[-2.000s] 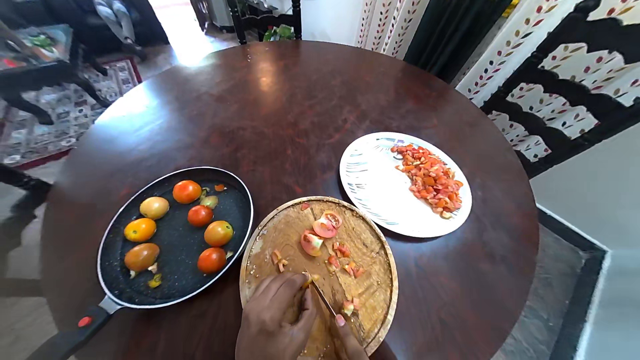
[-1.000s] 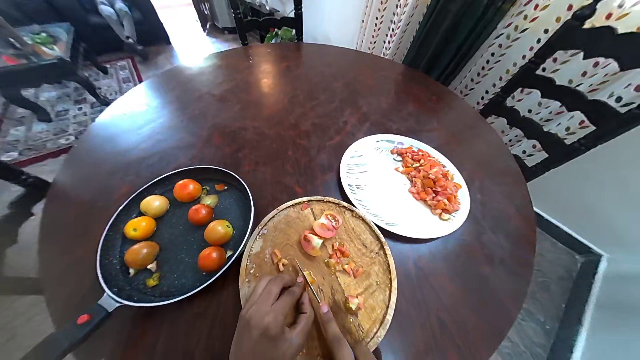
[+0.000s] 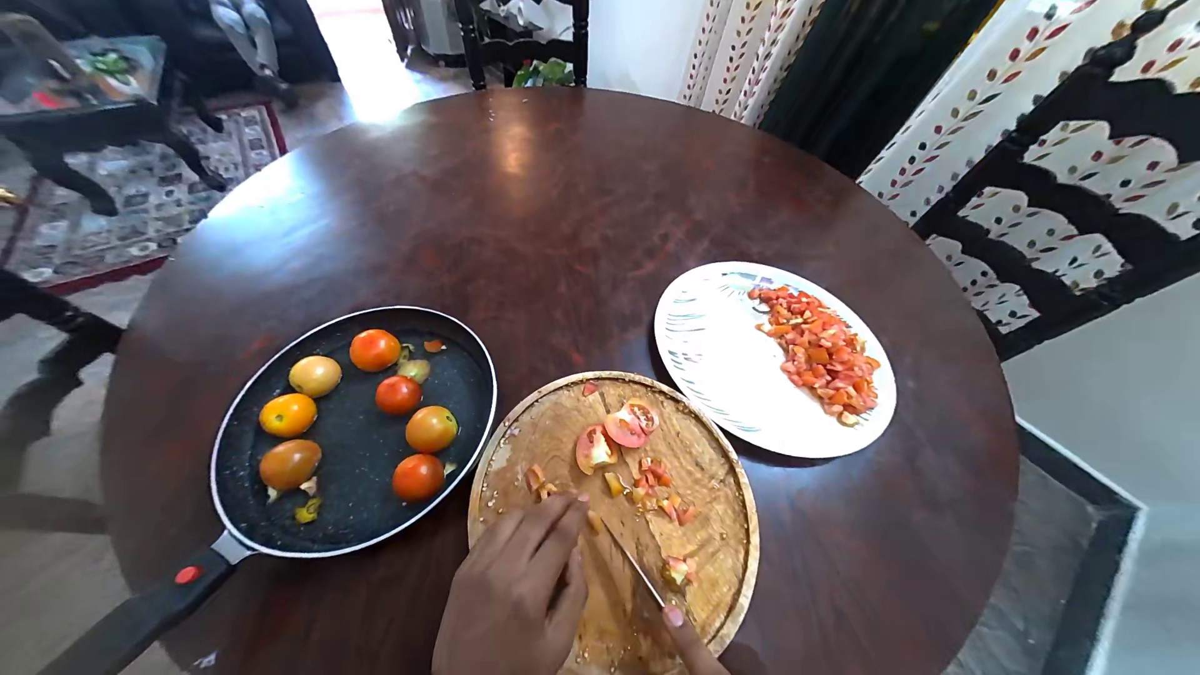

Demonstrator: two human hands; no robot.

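Note:
On the round wooden cutting board [image 3: 698,469], my left hand [image 3: 516,581] presses its fingertips down beside small tomato pieces, its fingers hiding what lies beneath them. My right hand [image 3: 692,642], mostly out of view at the bottom edge, holds a knife [image 3: 633,562], its blade slanting toward my left fingertips and a forefinger along its back. Larger cut tomato pieces [image 3: 614,436] lie at the board's upper middle. Diced bits [image 3: 653,483] are right of the blade, with another piece [image 3: 679,570] lower down.
A black frying pan [image 3: 361,525] with several whole tomatoes [image 3: 431,428] stands left of the board. Behind right, a white oval plate [image 3: 722,375] carries chopped tomato [image 3: 825,352]. All rest on a round dark wooden table [image 3: 562,206]. A person's legs [image 3: 246,33] show far off at upper left.
A small yellowish tomato piece now lies apart, just left of the diced bits. The knife and both hands have shifted slightly on the board.

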